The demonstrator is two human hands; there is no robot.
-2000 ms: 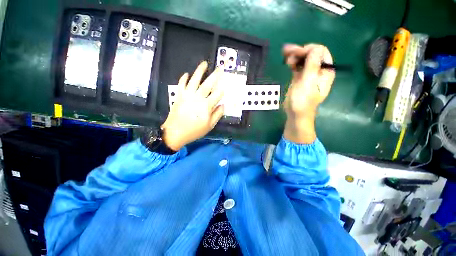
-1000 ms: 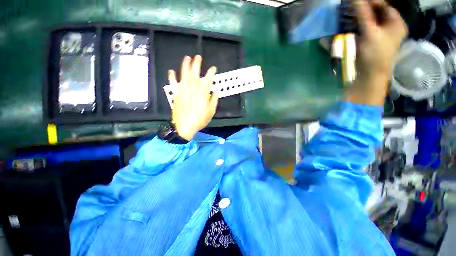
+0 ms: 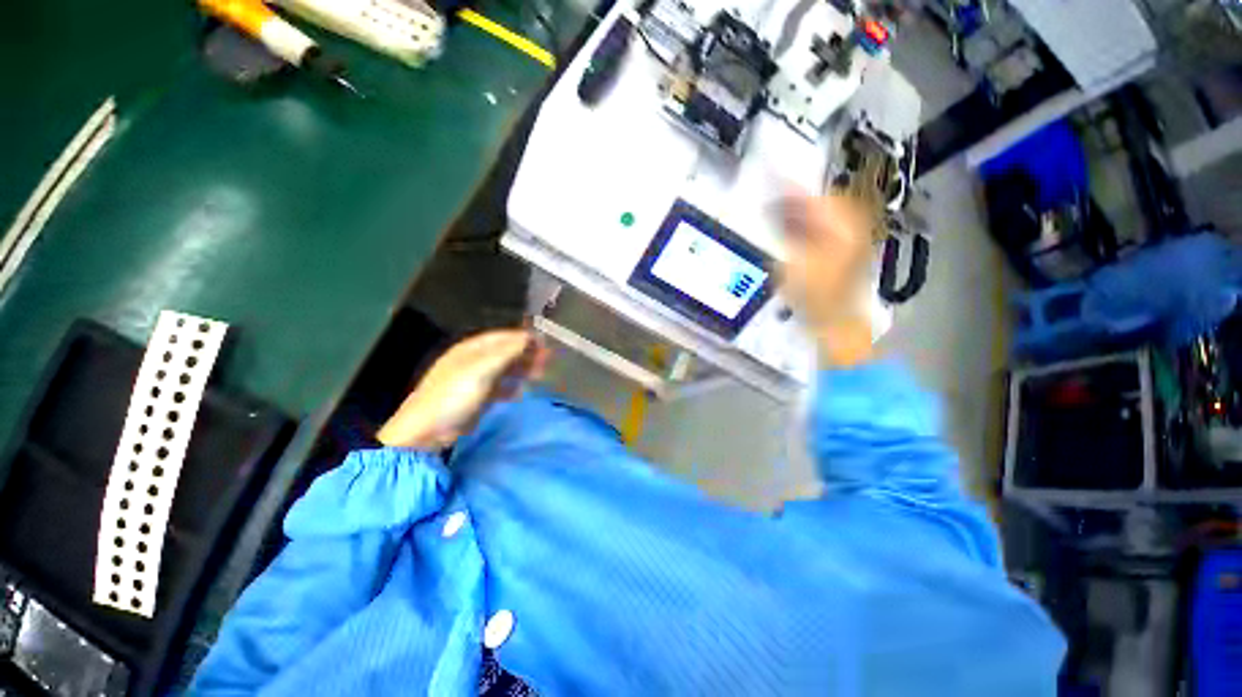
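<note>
A white bench machine (image 3: 572, 164) with a small lit screen (image 3: 706, 272) and a dark metal jig (image 3: 722, 82) stands in front of me. My right hand (image 3: 828, 252) is blurred and hovers over the machine, just right of the screen; whether it holds anything cannot be told. My left hand (image 3: 466, 385) is in front of my smock, between the bench and the machine, fingers loosely bent and partly blurred. The adhesive strip (image 3: 161, 463) with rows of black dots lies across the black tray (image 3: 252, 436) at lower left, touched by neither hand.
A phone back housing (image 3: 61, 651) shows in the tray's lower left. An orange tool (image 3: 266, 27) and a bagged strip bundle (image 3: 381, 25) lie at the green bench's far edge. Thin white strips (image 3: 55, 191) lie at left. A blue bin (image 3: 1042, 164) and a metal-framed rack (image 3: 1151, 422) stand at right.
The view has swung right, from the tray to the machine. My left hand has come off the dotted strip. My right hand has moved from near the fan and orange tool to over the machine.
</note>
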